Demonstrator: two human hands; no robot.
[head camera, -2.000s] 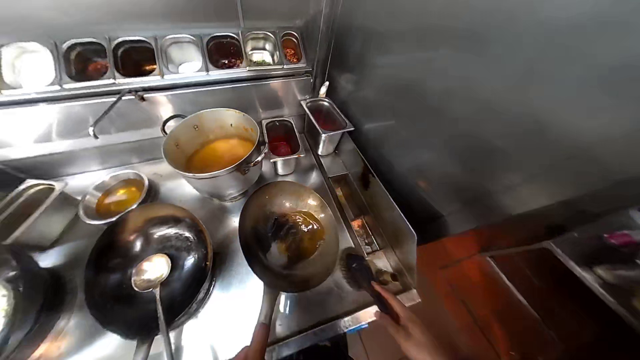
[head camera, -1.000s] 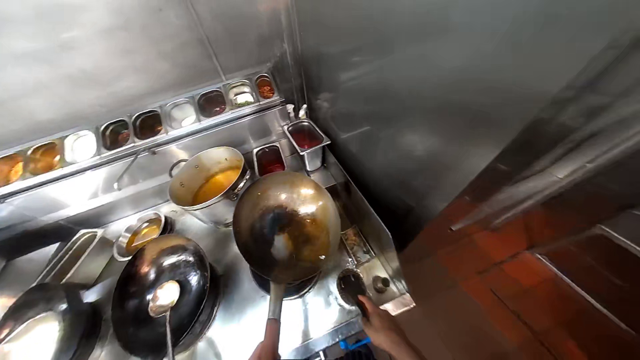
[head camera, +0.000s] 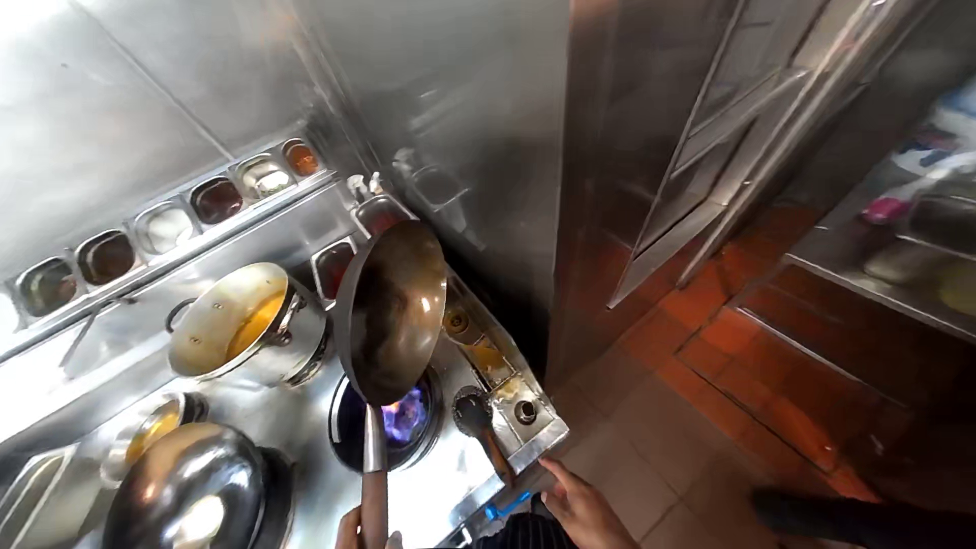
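Note:
My left hand (head camera: 351, 530) grips the wooden handle of a steel wok (head camera: 400, 313), which is raised and tilted to the right above a lit burner (head camera: 404, 419) with a blue-violet flame. A stream of yellowish liquid runs from the wok's right side into the trough (head camera: 492, 366). My right hand (head camera: 576, 507) is off the stove's front right corner, fingers spread and holding nothing. Just left of it, a dark brush (head camera: 476, 415) with a wooden handle lies on the stove edge.
A pot of orange-yellow liquid (head camera: 229, 324) stands left of the wok. Lower left are a dark wok (head camera: 191, 488) and a metal bowl (head camera: 145, 435). Several ingredient containers (head camera: 164, 227) line the back shelf. A steel wall (head camera: 473, 114) rises on the right.
The wok has been lifted and tipped to the right, uncovering the flame. My right hand has let go of the brush. The view has turned to the right.

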